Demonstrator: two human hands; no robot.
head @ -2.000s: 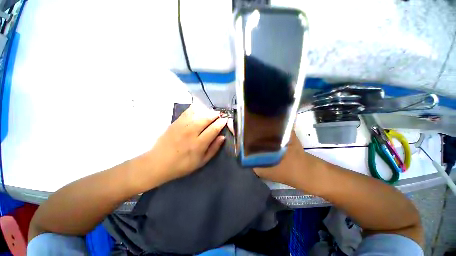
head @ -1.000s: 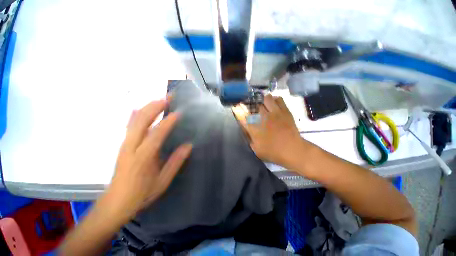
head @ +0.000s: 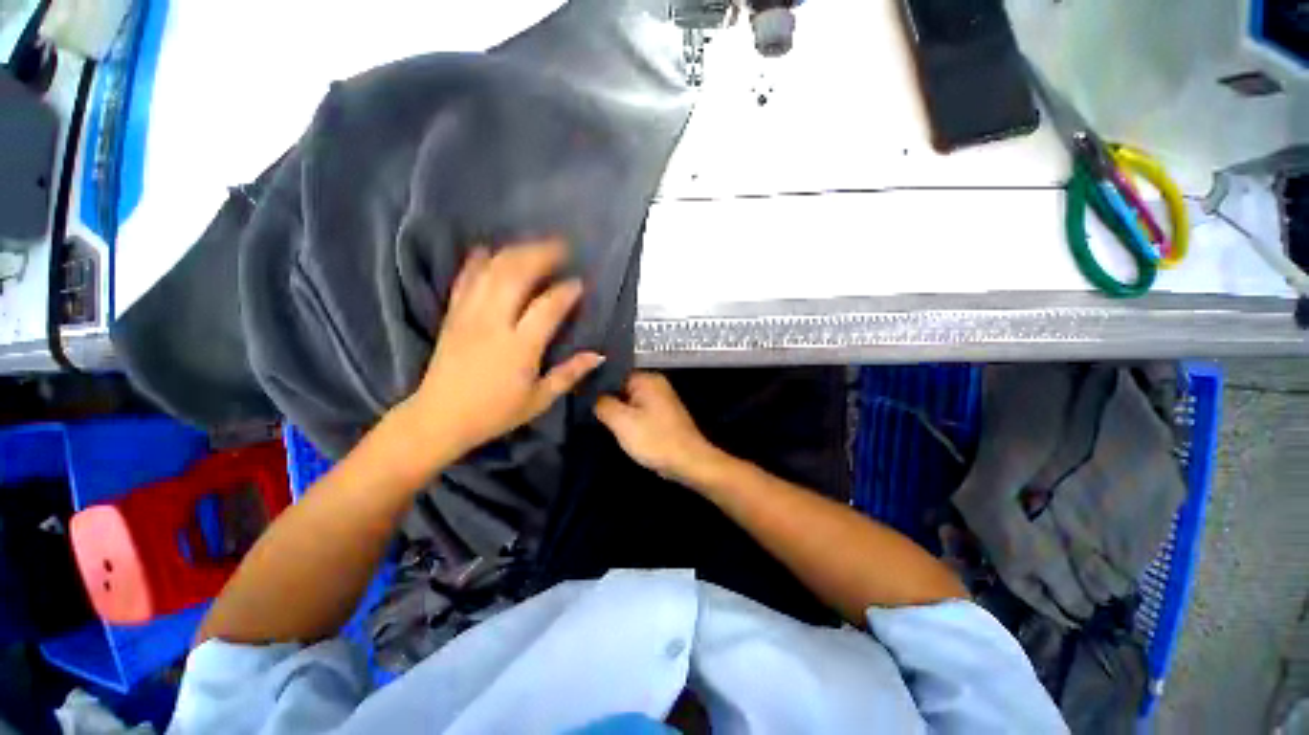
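Note:
A dark grey garment piece (head: 416,187) lies bunched on the left of the white machine table, runs up to the presser foot and needle (head: 693,46), and hangs over the front edge. My left hand (head: 503,338) rests on the cloth with its fingers spread, slightly blurred. My right hand (head: 649,419) is below the table's front edge, its fingertips pinching the cloth's right edge.
A black smartphone (head: 969,72) and scissors (head: 1120,216) with green and yellow handles lie right of the needle. Below the table edge are grey pieces (head: 1070,474) in a blue crate (head: 1180,531) at right, and a red plastic stool (head: 180,531) at left.
The view has shifted down toward the lap. The cloth is now bunched further left on the table. My right hand has moved from beside the needle to the cloth edge below the table.

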